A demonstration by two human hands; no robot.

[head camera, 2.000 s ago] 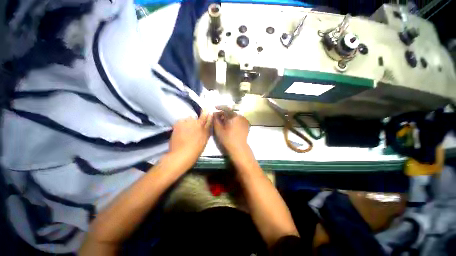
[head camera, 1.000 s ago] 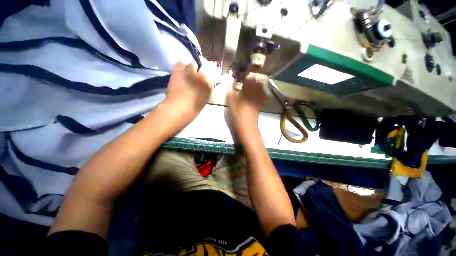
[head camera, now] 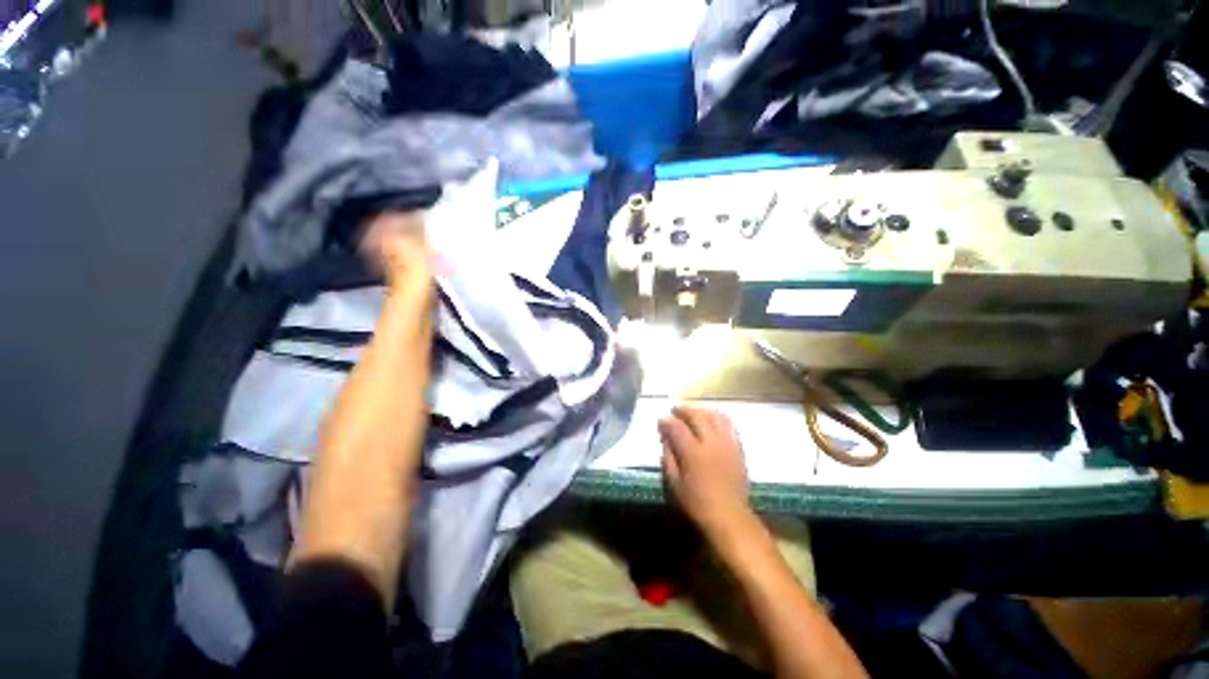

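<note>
The light grey-blue garment with dark navy strips lies heaped left of the sewing machine and hangs off the table's front. Part of it lies beside the lit needle area. My left hand is blurred, reaching out over the heap at its dark and grey cloth; whether it grips the cloth is unclear. My right hand rests on the white table top below the needle area, fingers loosely bent, holding nothing visible. The needle and presser foot are lost in glare.
Scissors with orange-brown and green handles lie under the machine arm, beside a black pad. A dark and yellow bundle is at far right. A blue surface and more cloth lie behind. Navy cloth and brown cardboard are lower right.
My left hand has left the needle area and moved left and away over the heap. My right hand has come back onto the table top. The view has shifted, showing more floor and background.
</note>
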